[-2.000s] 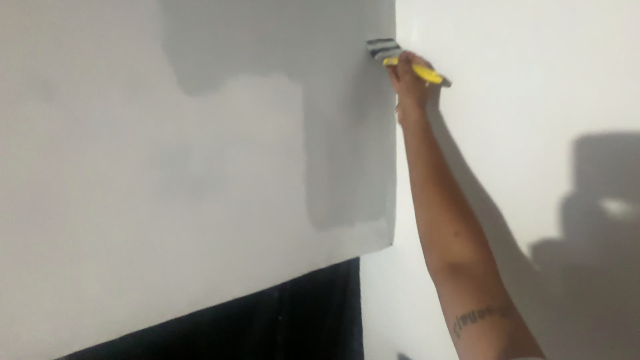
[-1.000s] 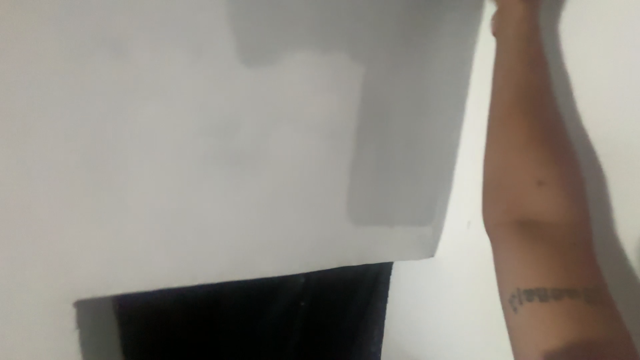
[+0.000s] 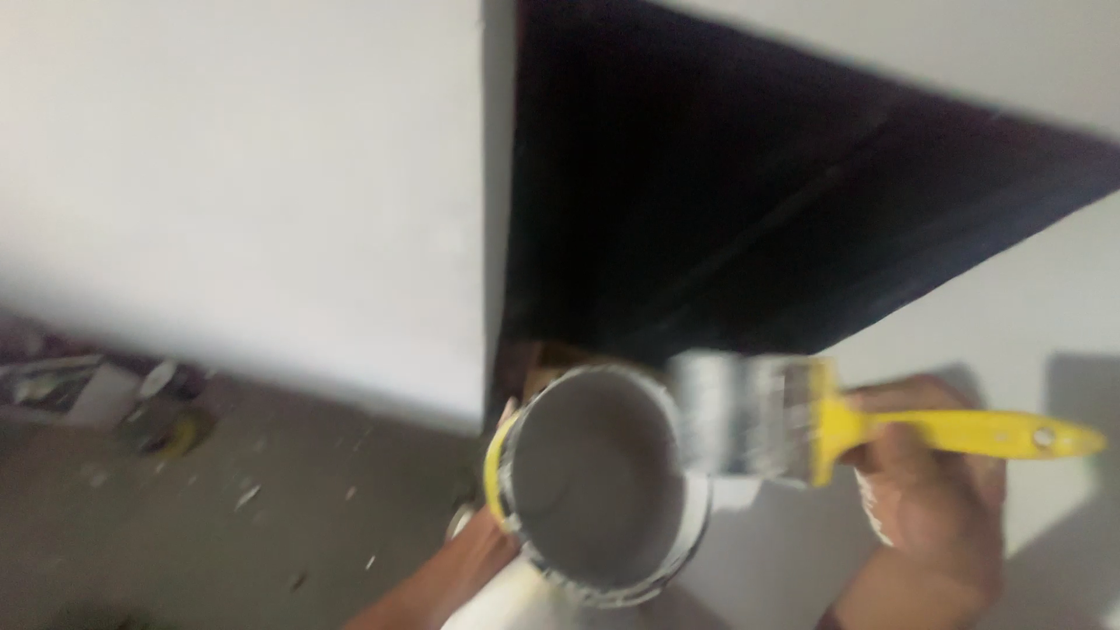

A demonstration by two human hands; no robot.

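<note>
My right hand (image 3: 932,481) grips the yellow handle of a wide paintbrush (image 3: 822,420), whose paint-coated bristles point left and overlap the right rim of a paint bucket. That round bucket (image 3: 696,516) has a paint-smeared rim and gray paint (image 3: 595,481) inside. At the bucket's left side is my left hand (image 3: 490,534), supporting it; most of its fingers are hidden behind the bucket. Above stands a white wall section (image 3: 245,175), with a dark opening (image 3: 682,192) to its right. The view is blurred.
A gray floor (image 3: 306,507) with scattered pale specks lies at lower left. Blurred items, one with yellow on it (image 3: 184,429), sit on the floor at the far left. Another white wall surface (image 3: 1032,289) runs along the right, behind my right hand, with shadows on it.
The view has swung down from the gray-painted wall. My right hand and the brush, on the wall two seconds ago, are now beside the bucket. My left hand and the bucket have come into view.
</note>
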